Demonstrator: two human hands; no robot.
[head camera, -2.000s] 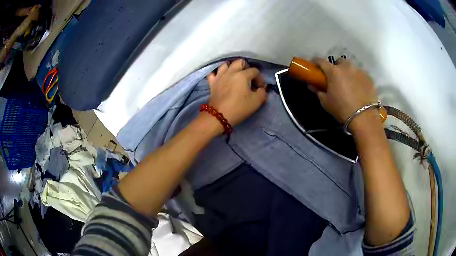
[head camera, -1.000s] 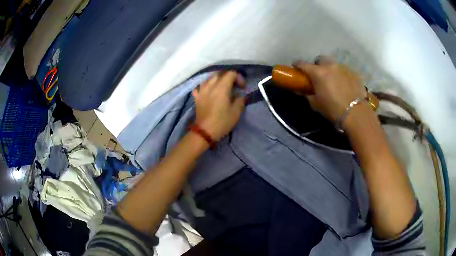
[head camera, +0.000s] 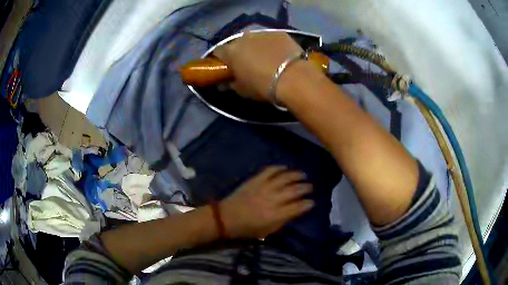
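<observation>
A garment piece with a grey-blue wrong side and a navy part lies over the pressing table. My right hand is closed around the orange-brown handle of the steam iron. The iron's dark plate with its pale rim sits over the upper part of the garment, pointing left. My left hand is blurred and rests over the navy cloth near my body, fingers spread, with nothing seen in it. The cloth under the iron is hidden.
The white table cover curves around the work. A blue hose and tan line run from the iron down the right side. A dark padded arm is at upper left, with scissors beyond it. White and blue scraps lie at lower left.
The iron has moved left in my right hand. My left hand has left the garment's upper edge and come down towards my body. The view has shifted and the garment lies differently.
</observation>
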